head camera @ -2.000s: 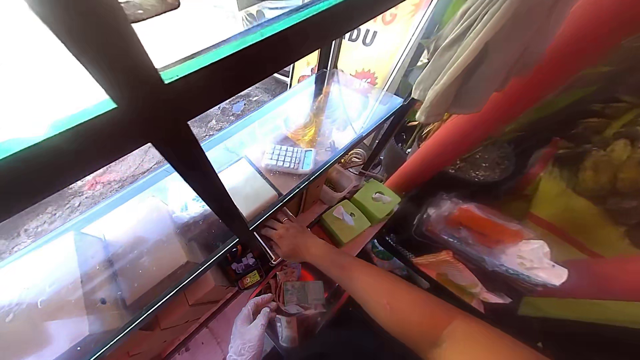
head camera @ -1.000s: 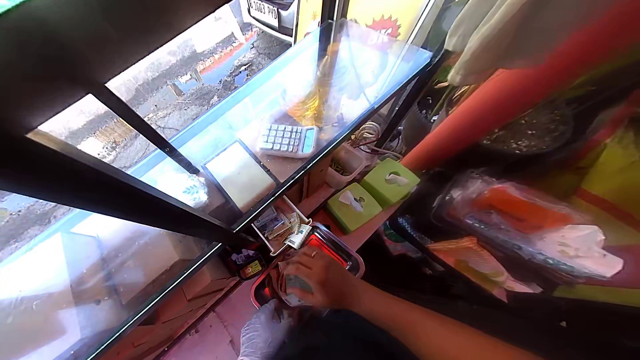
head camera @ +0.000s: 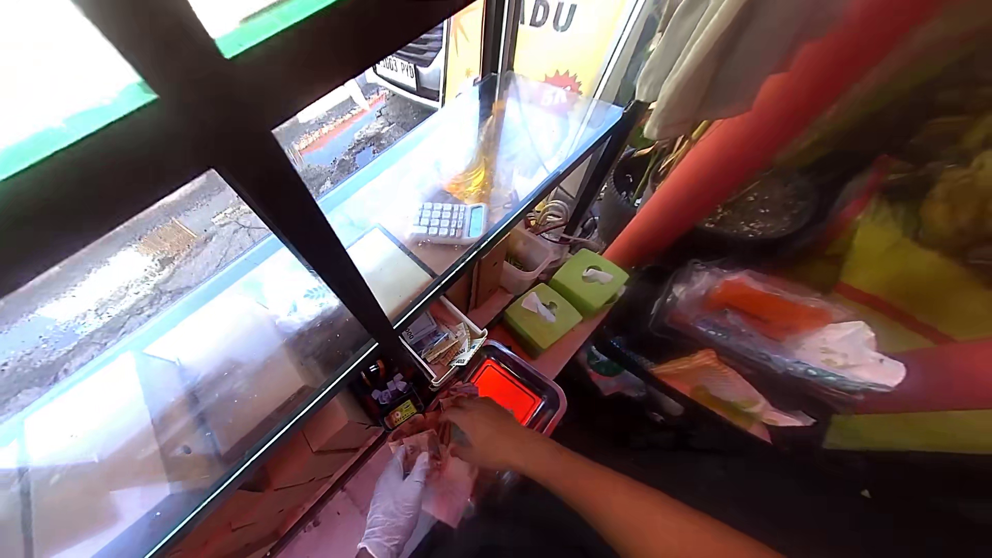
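Observation:
My left hand (head camera: 395,500), in a thin white glove, holds several crumpled reddish banknotes (head camera: 422,442) low in the view. Bare, my right hand (head camera: 484,434) reaches in from the right and grips the same bundle with its fingertips. Just beyond the hands lies a red tray with a dark rim (head camera: 508,387). Behind it, a white open box (head camera: 435,376) holds more banknotes of mixed colours. A small black container (head camera: 391,395) with pale pieces stands to the left of that box.
Two green tissue boxes (head camera: 542,318) stand beyond the tray. On the glass counter (head camera: 325,325) lies a calculator (head camera: 449,222). Dark frame bars (head camera: 310,240) cross above the hands. Cardboard boxes (head camera: 333,422) sit under the glass. At right is a clear plastic package (head camera: 767,325).
Two seconds ago my right hand was farther forward at the counter edge; it has since come back to the banknotes by my left hand. The white box of banknotes now shows more fully.

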